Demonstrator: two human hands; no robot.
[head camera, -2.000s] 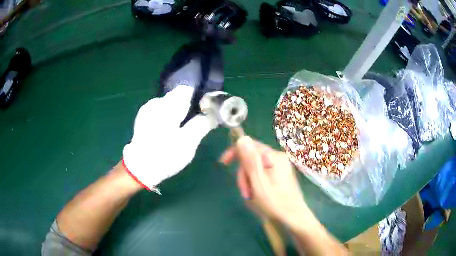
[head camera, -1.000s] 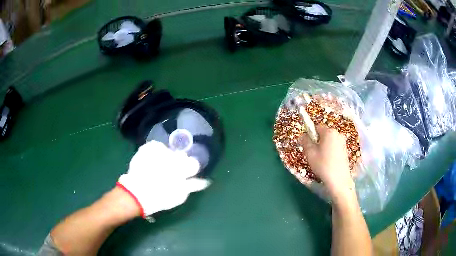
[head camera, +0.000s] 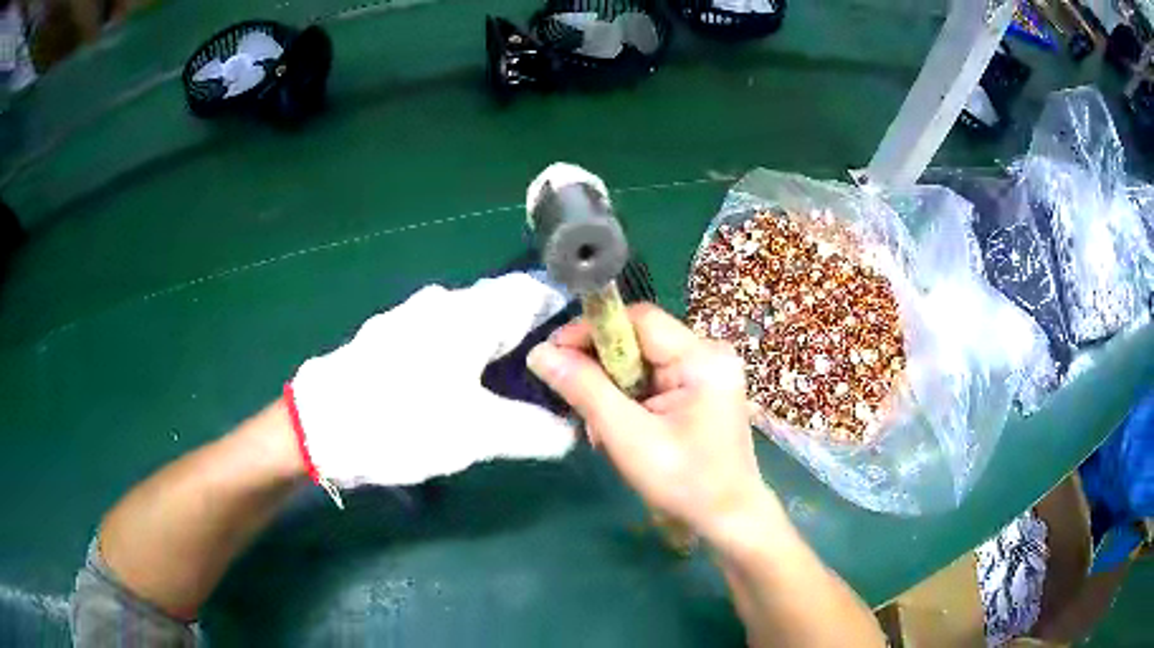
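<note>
My left hand, in a white knitted glove with a red cuff, grips a black clip fan that is mostly hidden behind both hands. My bare right hand holds a hammer by its pale wooden handle, with the round grey head above the fan. The right thumb and fingertips are close to the fan's black part; whether they also hold a small piece cannot be told. An open clear plastic bag of copper-coloured pieces lies just right of my right hand.
Black clip fans lie along the far side of the green surface. A pale metal upright stands behind the copper bag. Clear bags of dark and pale parts lie at the right. A carton of flat pale pieces is at lower right.
My right hand has come out of the copper bag and is at the fan with the hammer. The held fan has been turned and gripped by the gloved hand. The far fans have shifted left in view.
</note>
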